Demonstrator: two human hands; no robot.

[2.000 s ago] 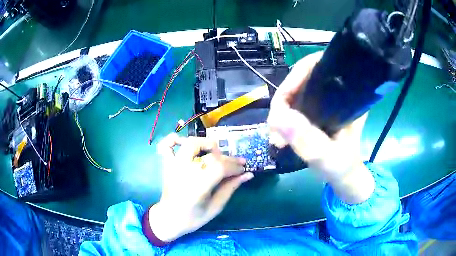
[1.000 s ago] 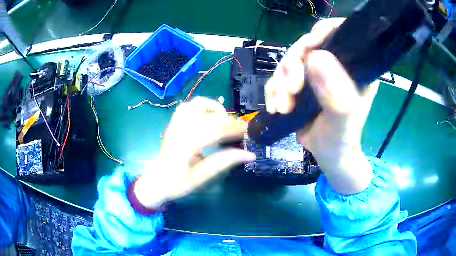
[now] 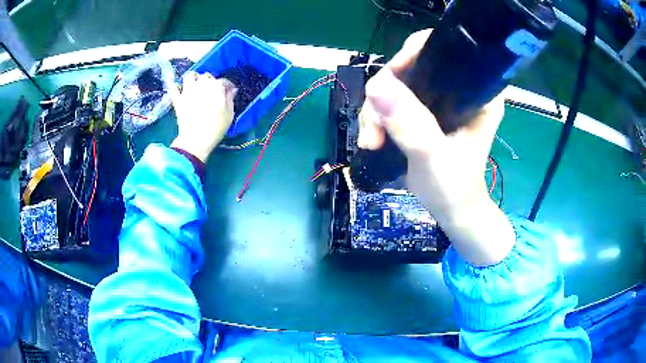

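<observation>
My right hand (image 3: pixel 432 149) grips the electric screwdriver (image 3: pixel 474 64), a thick black cylinder with a pale blue label, tilted over the chassis (image 3: pixel 343 127). The speckled main board (image 3: pixel 389 220) lies in the chassis at its near end. The screwdriver's tip is hidden. My left hand (image 3: pixel 203 110) is at the left wall of the blue screw bin (image 3: pixel 268 88), fingertips over its inside by the dark screws (image 3: pixel 244 79); whether it holds a screw cannot be told. A red lead (image 3: pixel 265 145) lies left of the chassis.
A neighbouring unit (image 3: pixel 64 170) with its own board lies at far left. A clear round bag (image 3: pixel 145 99) sits left of the bin. The thick black power cord (image 3: pixel 567 135) runs down at right. Board stacks lie below the bench edge at lower left.
My left hand has moved from the board up and left to the blue bin. My right hand still holds the screwdriver, now more upright. More of the main board shows.
</observation>
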